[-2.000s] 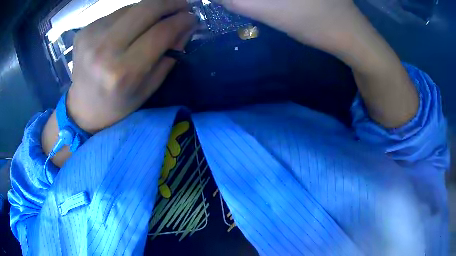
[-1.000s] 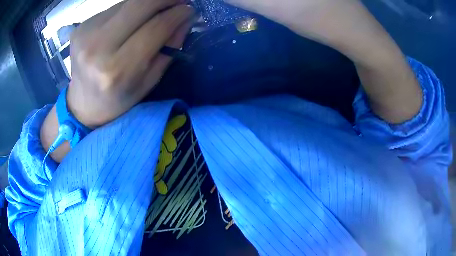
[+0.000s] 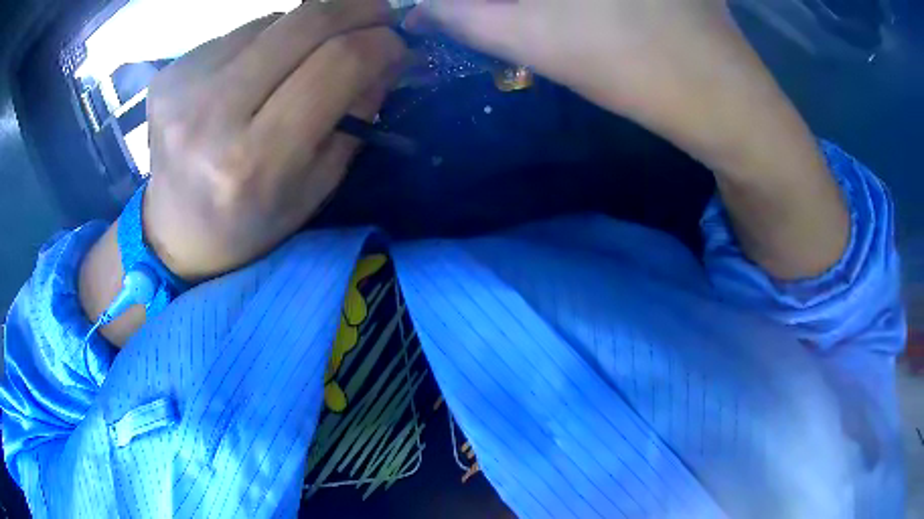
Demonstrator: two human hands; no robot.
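The open tablet [image 3: 567, 137] lies in front of me, its black frame partly behind my hands. Its silver-white battery area [image 3: 152, 35] shows at the upper left. My left hand [image 3: 258, 137] is over the interior, fingers bent, with a short dark strip [image 3: 375, 133] sticking out under them; I cannot tell what it is. My right hand [image 3: 608, 51] reaches in from the right, its fingertips near the left ones at the top edge. A small pale bit shows between the fingertips. Part of the speckled mainboard [image 3: 443, 61] shows below them. What the fingertips hold is hidden.
A small gold part [image 3: 514, 78] lies below the board. A blue wrist strap [image 3: 134, 253] with a thin lead is on my left wrist. The dark green bench surface [image 3: 869, 91] shows at the right. My blue striped smock fills the lower picture.
The view has shifted slightly. Both hands remain at the board with small finger movements. The dark strip under my left hand sticks out a little more.
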